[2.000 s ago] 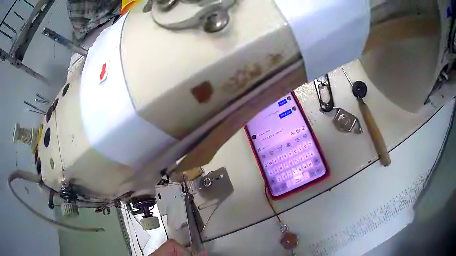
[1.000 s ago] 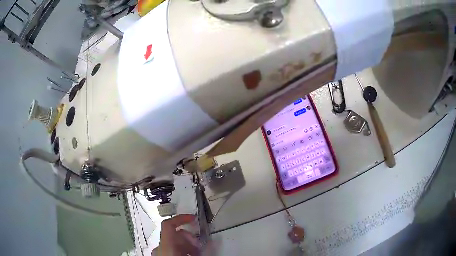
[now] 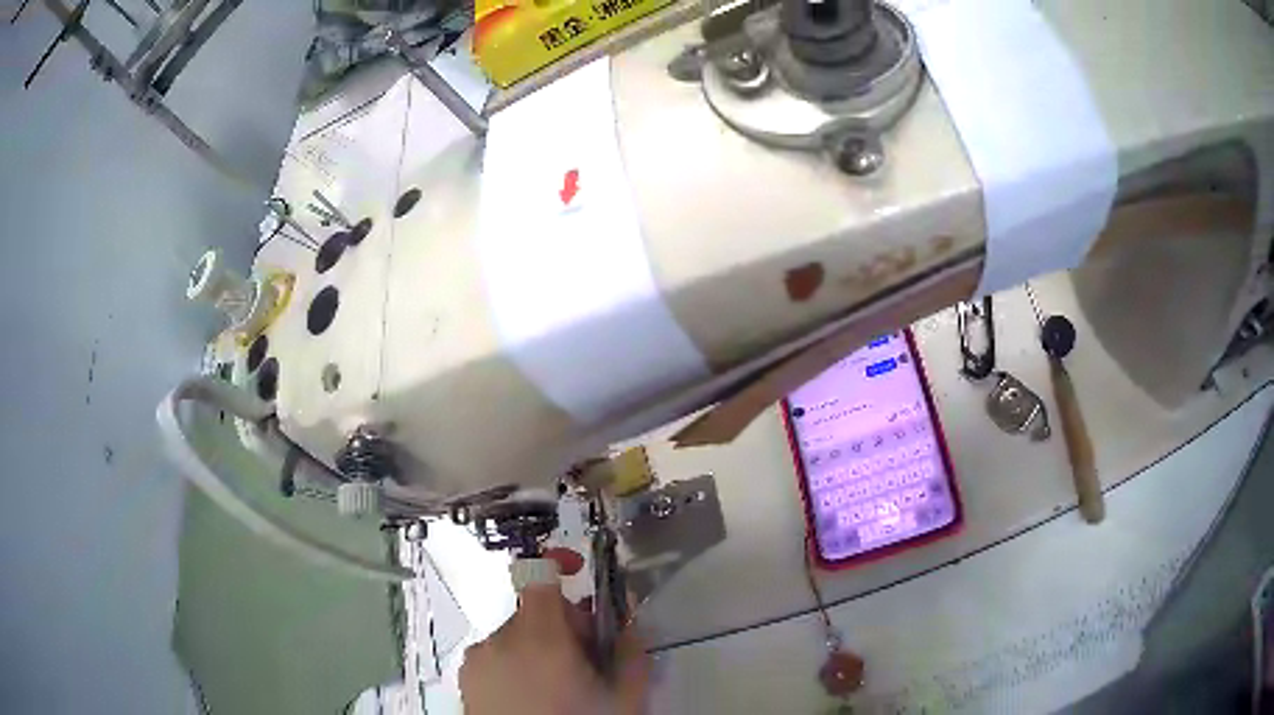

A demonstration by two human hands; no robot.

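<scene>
The cream sewing machine (image 3: 433,335) fills the upper middle. My left hand (image 3: 545,657), as it appears, is at the bottom edge, beside the needle area and below the white ribbed knob (image 3: 359,497). Its fingers are bent upward by thin metal parts and partly hidden by them; whether they grip anything is unclear. The silver plate (image 3: 676,520) lies right of the fingers. Sage-green cloth (image 3: 273,587) lies at the left. My right hand is not in view.
A red-edged phone (image 3: 873,468) with a flower charm (image 3: 840,673) lies under the arm. Right of it are a safety pin (image 3: 977,335), a small metal part (image 3: 1017,405) and a wooden-handled tool (image 3: 1076,440). A yellow box (image 3: 559,39) is behind. White paper lies near the cloth.
The view has shifted, so the machine and phone sit further right and lower in the picture. My hand has risen from the bottom edge to the needle area.
</scene>
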